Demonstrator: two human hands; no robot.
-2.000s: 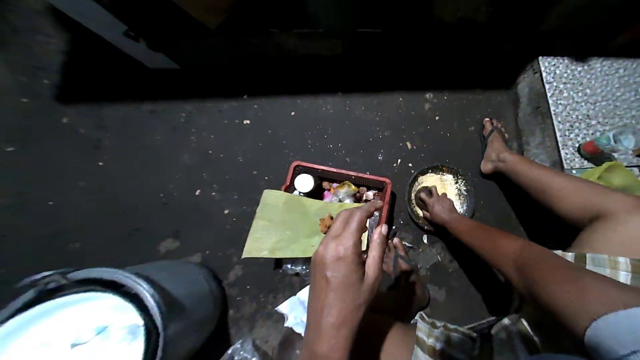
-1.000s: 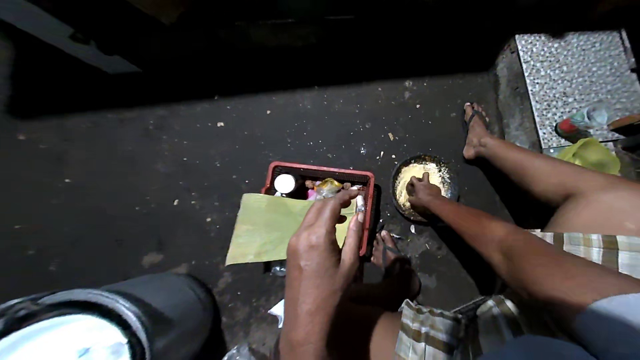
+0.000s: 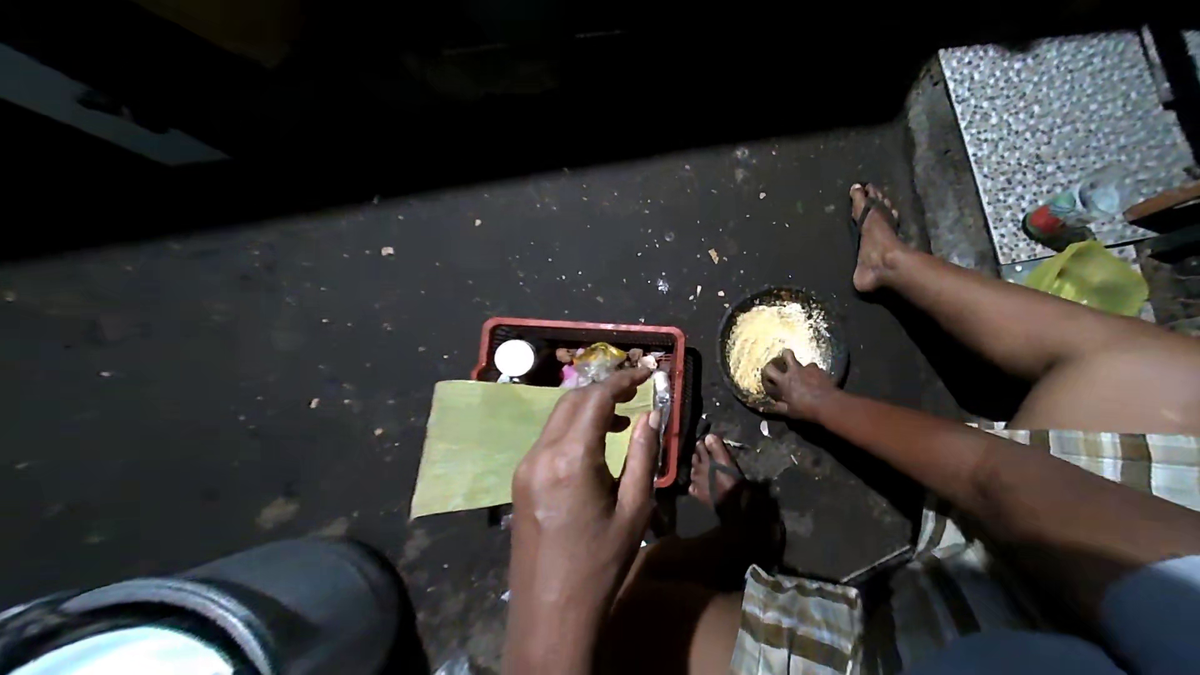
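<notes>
My left hand (image 3: 583, 469) is over a flat piece of green leaf (image 3: 478, 441), its thumb and index finger apart and curved, with the leaf showing between them. The leaf lies across the front of a red plastic basket (image 3: 583, 326). My right hand (image 3: 804, 386) is inside a round dark mortar (image 3: 837, 328), gripping a small dark pestle (image 3: 776, 369), mostly hidden by the fingers. Pale yellow crushed food (image 3: 759, 339) covers much of the mortar's inside.
The basket holds a white-lidded jar (image 3: 515, 358) and plastic packets (image 3: 600, 360). A large grey container (image 3: 309, 600) stands at lower left. My sandalled feet flank the mortar. A yellow-green plastic item (image 3: 1092, 279) lies near a speckled tiled slab (image 3: 1050, 131).
An orange-brown morsel seen on the leaf beside my left hand two seconds ago is out of sight. My right hand remains in the mortar.
</notes>
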